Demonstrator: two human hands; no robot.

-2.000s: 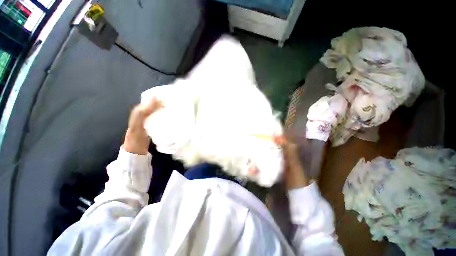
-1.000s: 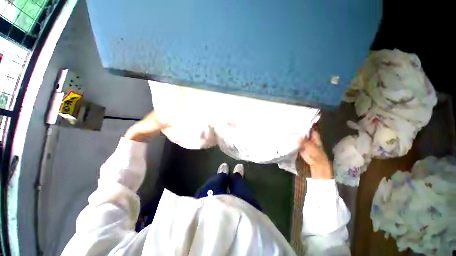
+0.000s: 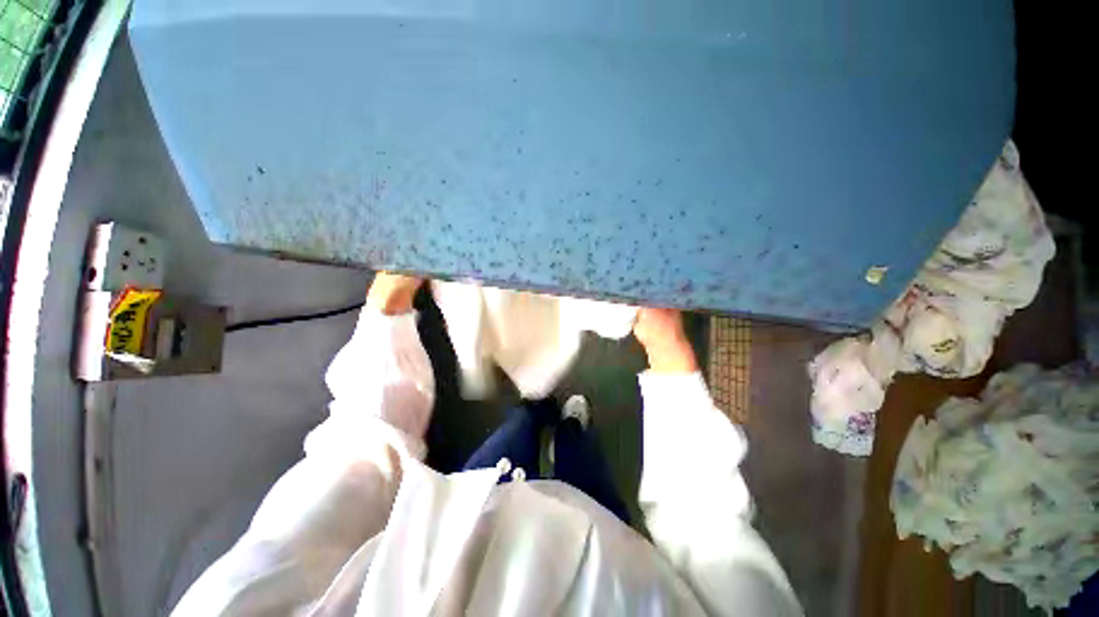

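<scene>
A white garment hangs out from under the speckled lower edge of the blue cabinet; its upper part is hidden beneath the cabinet. My left hand is at the edge, left of the garment, with its fingers hidden under the cabinet. My right hand is at the garment's right end, its fingertips also hidden by the edge. Whether either hand grips the cloth cannot be seen.
A floral garment heap lies at the right on the carton's grey edge. Another floral heap lies in the brown-lined carton. A socket box with a yellow label and black cable is on the left wall.
The garment, held up in both hands in the open earlier, has gone mostly under the cabinet. The hands have moved up to its edge and closer together. The cabinet fills more of the view.
</scene>
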